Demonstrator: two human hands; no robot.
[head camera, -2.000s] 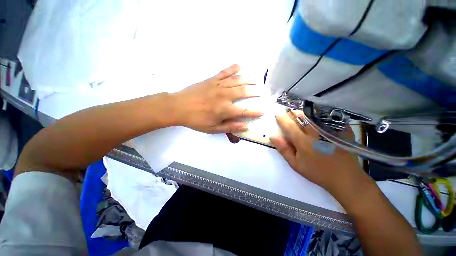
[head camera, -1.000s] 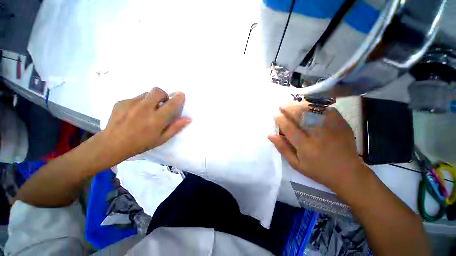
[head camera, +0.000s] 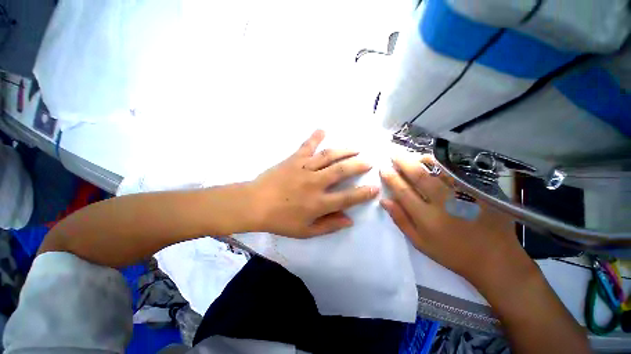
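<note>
A white fabric panel lies on the white table and hangs over its front edge. My left hand lies flat on the panel, fingers apart, fingertips just left of the needle area. My right hand rests palm down at the panel's right side, fingertips below the presser foot. Neither hand visibly grips the cloth. The white sewing machine head with a blue stripe stands at the right, partly over my right hand. Glare hides the panel's far edges.
A flat black rectangle, perhaps a phone, lies right of my right hand. Scissors with green and yellow handles lie at the right table edge. A ruler strip runs along the front edge. Below are a blue crate and a hanging white cloth.
My left hand has moved right from the panel's left part towards the needle. Since the earliest frame, the white panel has come to hang over the front edge. The head view has shifted.
</note>
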